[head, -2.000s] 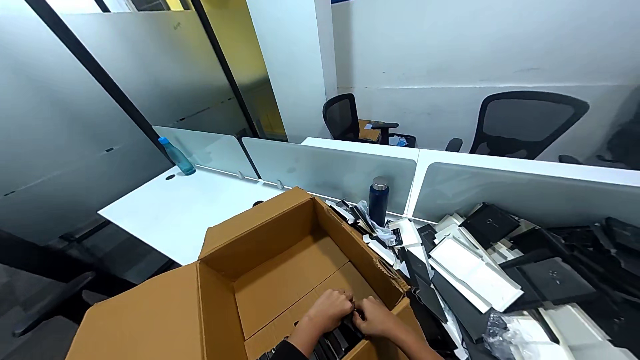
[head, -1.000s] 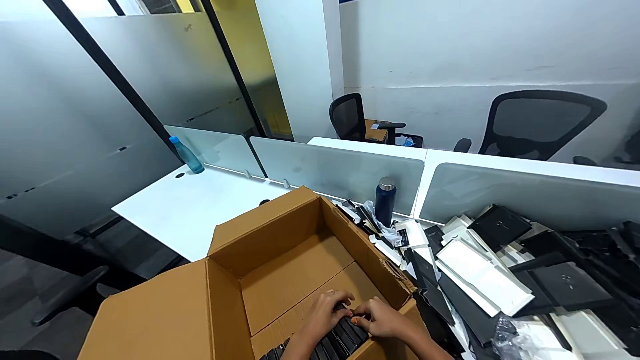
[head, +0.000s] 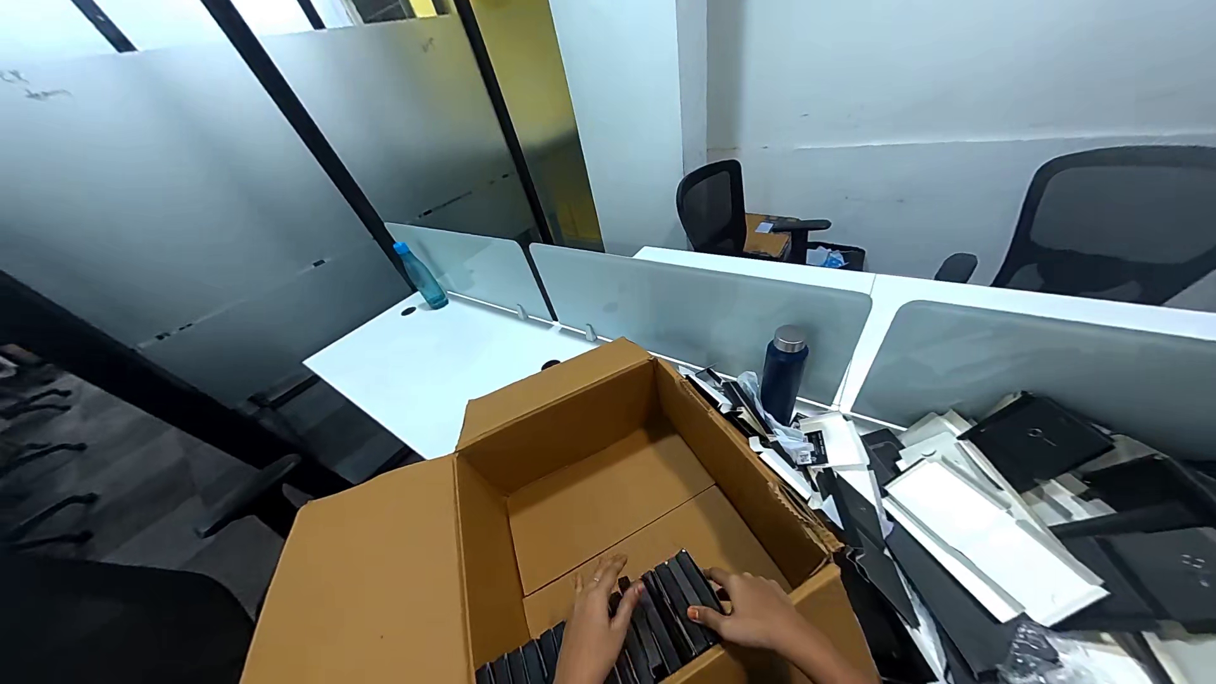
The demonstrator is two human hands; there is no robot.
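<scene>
A large open cardboard box point(head: 608, 513) holds a row of thin black cases point(head: 655, 617) standing on edge along its near side. My left hand point(head: 597, 622) rests on top of the row, its fingers spread over the cases. At the row's right end, my right hand point(head: 750, 613) has its fingers against the last case, between the row and the box wall. Whether either hand grips a case cannot be told. The lower part of the row is cut off by the view's edge.
Right of the box lies a heap of black and white flat covers point(head: 988, 532). A dark blue bottle point(head: 785, 375) stands by the desk divider point(head: 703, 304). A teal bottle point(head: 423, 275) stands on the white desk point(head: 437, 366). Mesh chairs point(head: 712, 209) are beyond.
My hands were close together at the row's right end; now they are apart, the left on top of the cases and the right at the end. The view has shifted left.
</scene>
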